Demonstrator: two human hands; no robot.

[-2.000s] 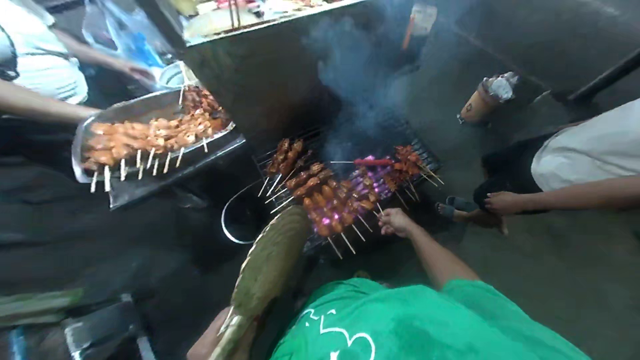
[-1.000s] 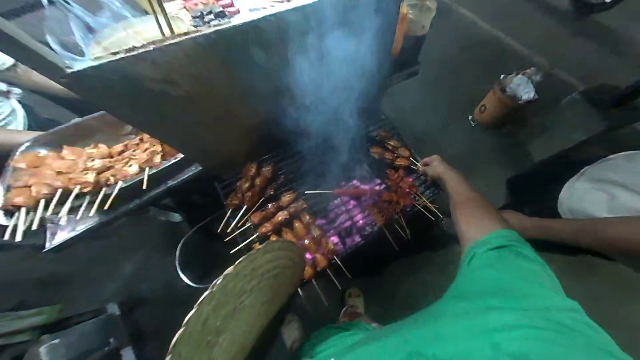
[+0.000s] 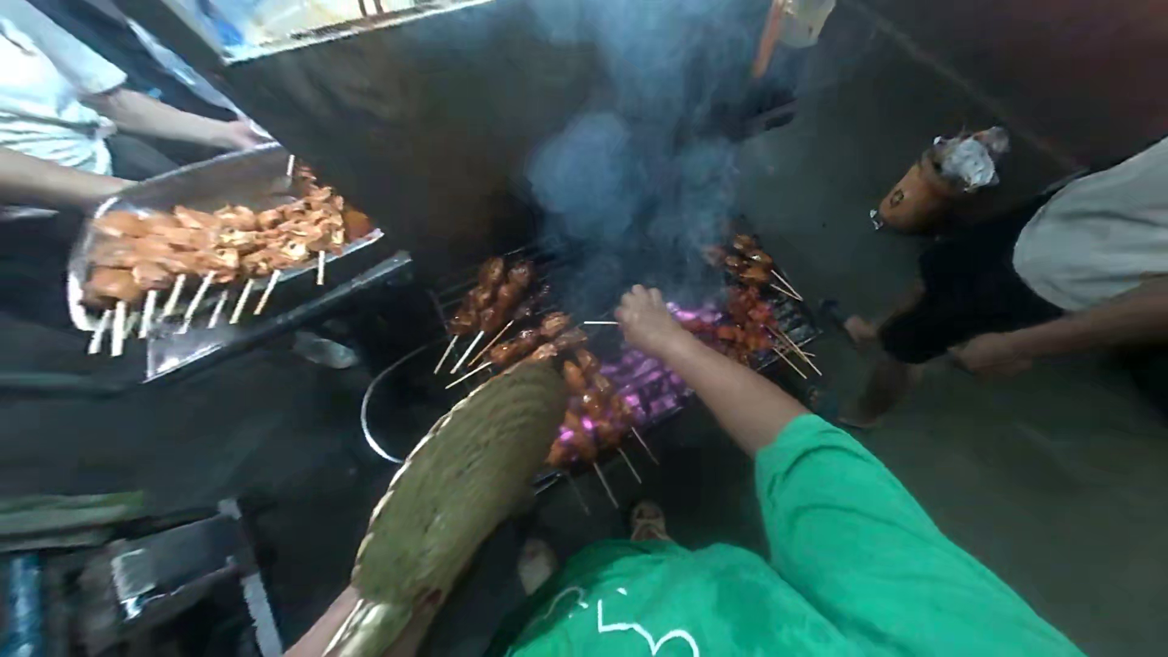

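My left hand (image 3: 424,607) is at the bottom, closed on the handle of a woven hand fan (image 3: 461,474), whose blade reaches over the near left edge of the charcoal grill. My right hand (image 3: 646,319) is over the middle of the grill, at a thin stick (image 3: 599,322) pointing left; whether its fingers grip it I cannot tell. Browned meat skewers (image 3: 493,297) lie at the grill's left, more skewers (image 3: 593,401) near the fan's tip, and darker red skewers (image 3: 748,315) at the right. Glowing charcoal (image 3: 643,379) shows between them. Smoke hides the back of the grill.
At left, another person's hands (image 3: 242,135) are at a metal tray (image 3: 82,283) of skewered meat (image 3: 228,237). A dark panel (image 3: 392,137) stands behind the grill. At right are a seated person (image 3: 1086,246) and an orange-brown container (image 3: 912,196) topped with foil.
My right hand has moved left from the skewers at the grill's right side to its middle. The fan remains in my left hand.
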